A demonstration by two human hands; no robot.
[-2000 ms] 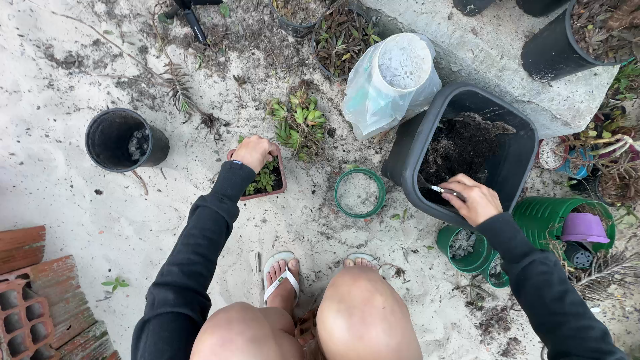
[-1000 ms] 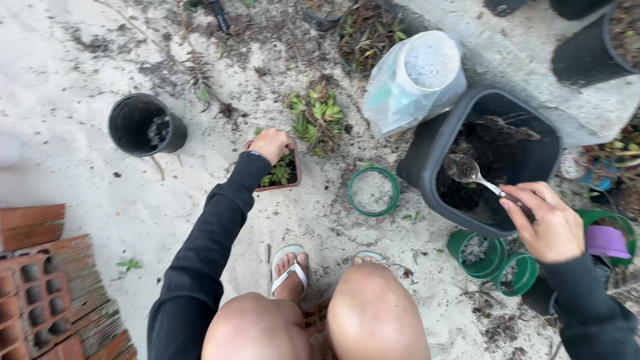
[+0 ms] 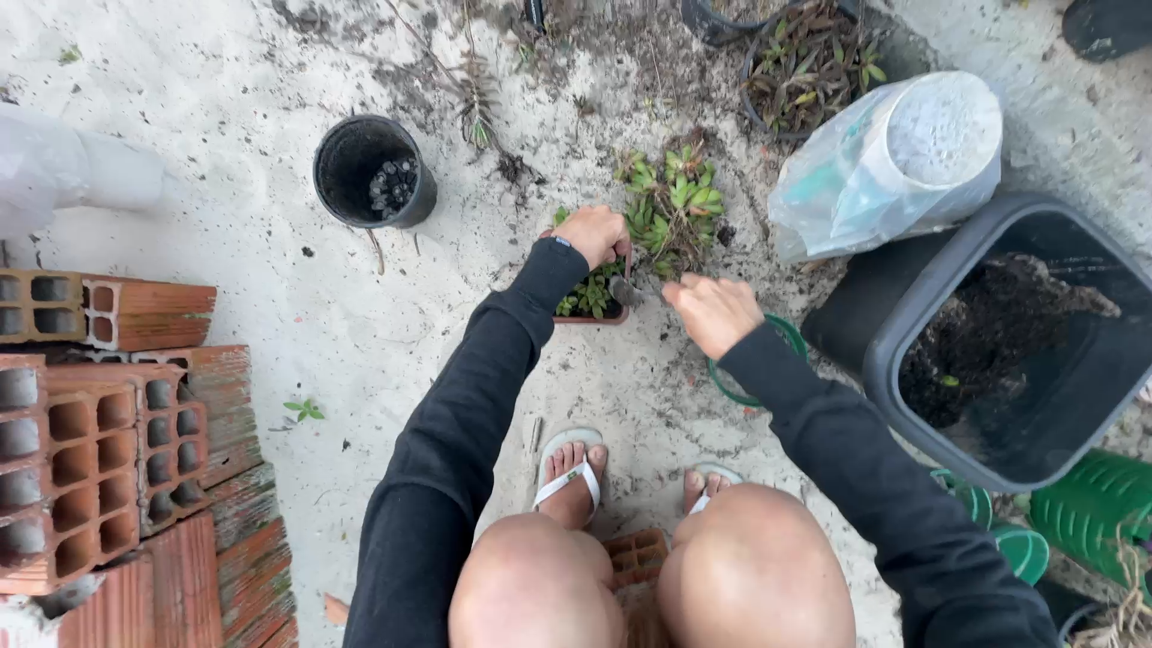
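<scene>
A small terracotta-coloured pot (image 3: 616, 317) with green succulents (image 3: 589, 296) sits on the sand at centre. My left hand (image 3: 594, 236) is at its far rim, fingers bent down; whether they grip the rim or a plant is hidden. My right hand (image 3: 714, 312), just right of the pot, holds a metal spoon (image 3: 627, 291) whose bowl is at the pot's right edge. Beyond lies a clump of uprooted-looking succulents (image 3: 673, 202). At right, a dark square bucket (image 3: 877, 360) tilts and holds dark soil (image 3: 981, 333).
A black pot (image 3: 423, 193) with dark pieces inside lies at upper left, hollow clay bricks (image 3: 148, 315) at far left. A green ring-shaped pot rim (image 3: 792, 333) is under my right forearm. A plastic-wrapped white container (image 3: 837, 193) and green pots (image 3: 1093, 504) stand at right.
My right hand has moved left from the square bucket to the small pot with the spoon. My left hand stays at the small pot. The view has shifted left.
</scene>
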